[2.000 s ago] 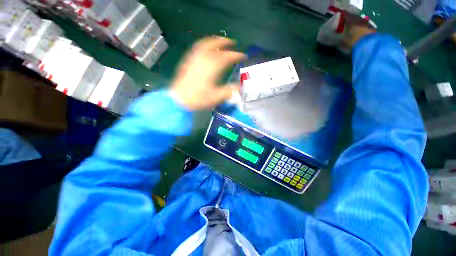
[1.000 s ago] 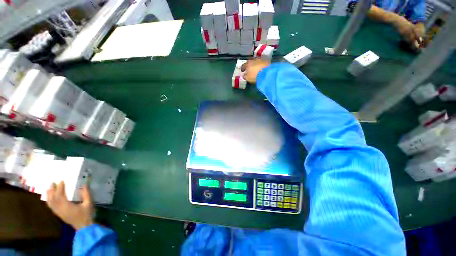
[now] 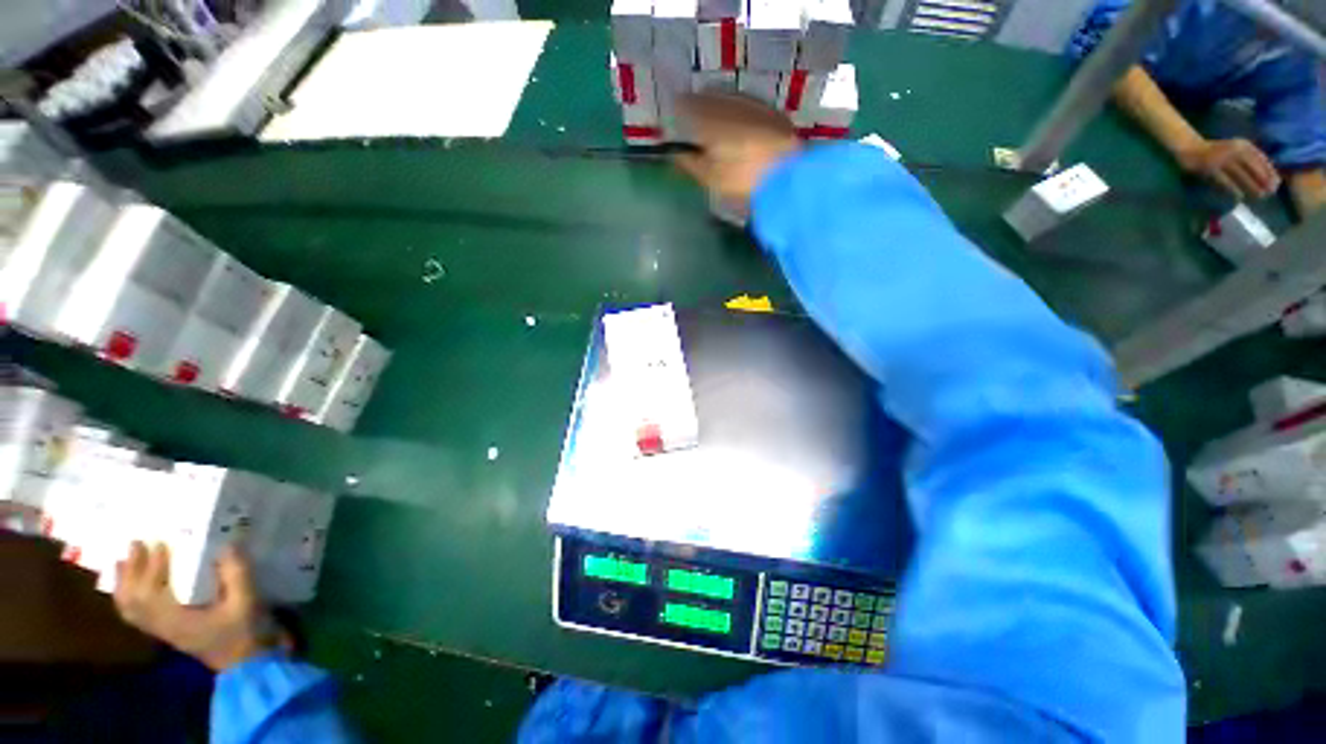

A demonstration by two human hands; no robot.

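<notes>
A white product box [image 3: 650,375] with a red patch lies on the left part of the shiny scale pan [image 3: 785,436]. The scale's green displays [image 3: 698,584] are lit. My left hand [image 3: 197,599] is around the near end of a white box [image 3: 211,526] in the lower left row, fingers and thumb on its sides. My right hand [image 3: 737,146] is blurred at the far side of the bench, in front of the stacked boxes [image 3: 727,44]. A pale box edge shows under it; its grip is unclear.
Another long row of boxes [image 3: 189,313] stands at left. A cream sheet [image 3: 415,80] lies at the far left. Loose boxes lie at right, one box [image 3: 1056,201] near a slanting metal post [image 3: 1098,80]. Another person's hand [image 3: 1236,167] is at the upper right.
A box now lies on the previously bare scale pan. My right hand is again at the far side, slightly higher in view and blurred. My left hand remains at the lower left row.
</notes>
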